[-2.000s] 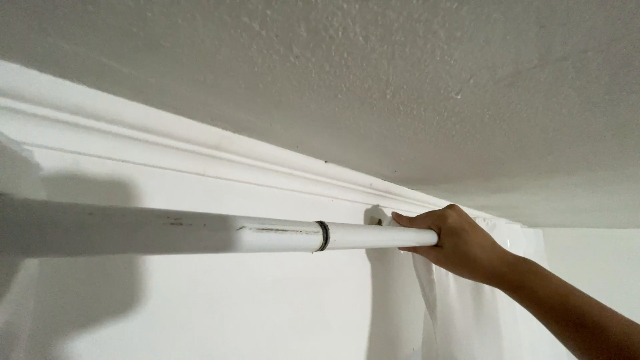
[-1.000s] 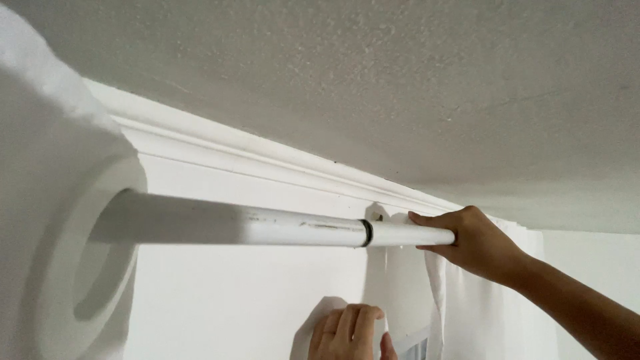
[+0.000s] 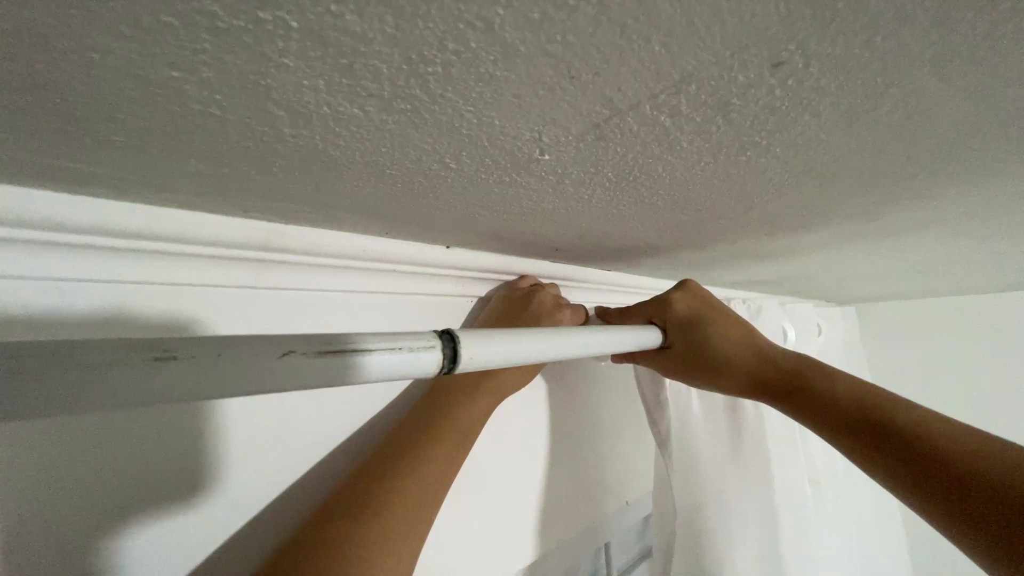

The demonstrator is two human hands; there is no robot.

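Note:
A white telescoping curtain rod (image 3: 552,346) with scuff marks and a dark ring at its joint runs from the left edge to my right hand (image 3: 696,340), whose fingers and thumb are closed around it. Behind the rod, my left hand (image 3: 530,306) is raised against the wall just under the moulding, its fingers curled. A small pale fitting, perhaps a bracket, shows in part between the two hands; whether my left hand grips it is hidden. A white curtain with rings (image 3: 744,448) hangs beyond my right hand.
The textured ceiling (image 3: 512,144) is close above both hands. White crown moulding (image 3: 240,256) runs along the top of the wall (image 3: 320,308). Part of a window (image 3: 620,552) shows low, beside the curtain. Another wall (image 3: 944,368) stands at the right.
My left hand, out of view two seconds ago and low below the rod one second ago, has risen to the moulding behind the rod. My right hand stays on the rod.

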